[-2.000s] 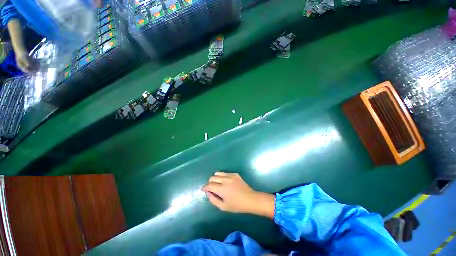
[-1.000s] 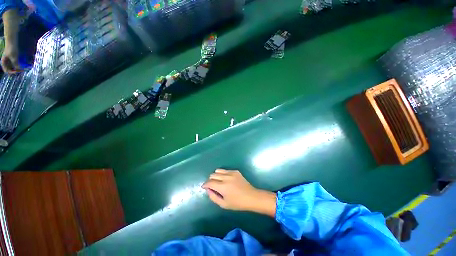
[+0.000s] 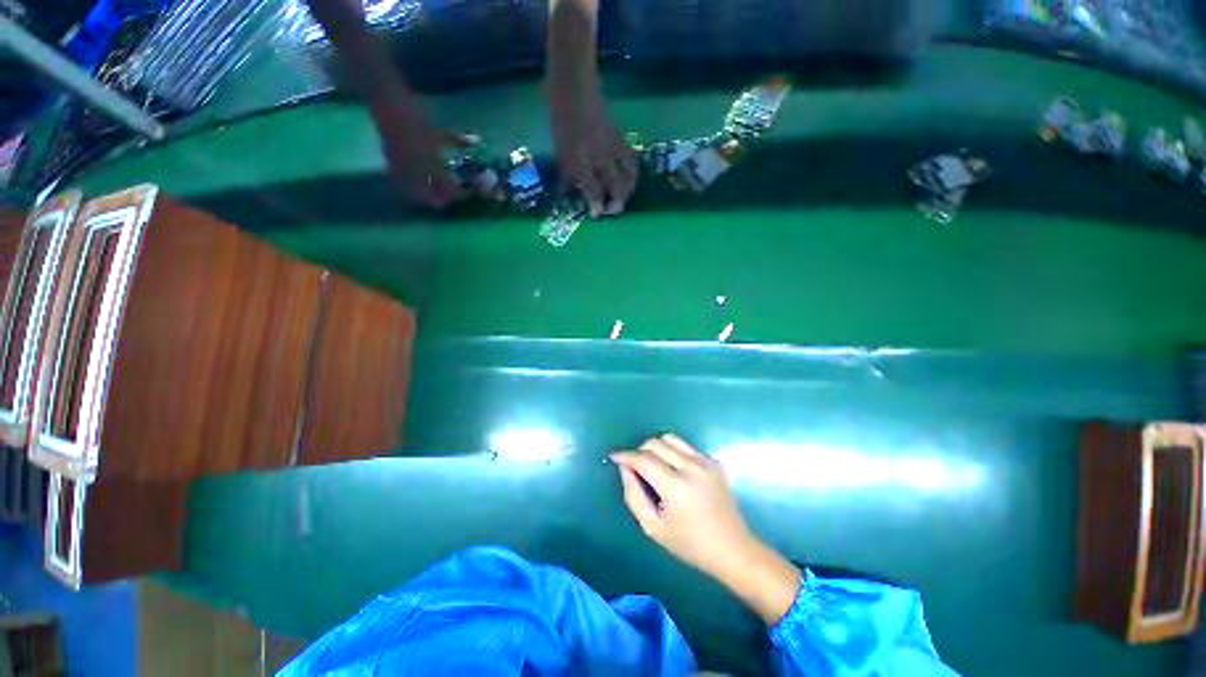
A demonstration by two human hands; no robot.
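Note:
My right hand (image 3: 688,509) rests on the green bench (image 3: 846,529), fingers loosely curled with a gap at the thumb. No object shows in it. My left hand is not in view; a blue sleeve lies at the bottom edge. At the left, large red-brown frame stacks (image 3: 218,351) have white-lined openings at their ends. At the far right a shorter frame stack (image 3: 1111,529) stands on the bench, its orange rim and slatted hollow facing right. Neither stack is touched by my hand.
Across the green belt (image 3: 846,271), another person's hands (image 3: 595,165) are among loose circuit boards (image 3: 701,161). More boards (image 3: 946,179) lie farther right. Small white bits (image 3: 725,331) lie near the belt edge. Clear plastic trays are at the back. A tan carton (image 3: 199,635) is below left.
The view has turned left, showing more of the left stacks; the right stack now sits at the picture's edge. Another person's hands have come onto the boards. My right hand still rests on the bench.

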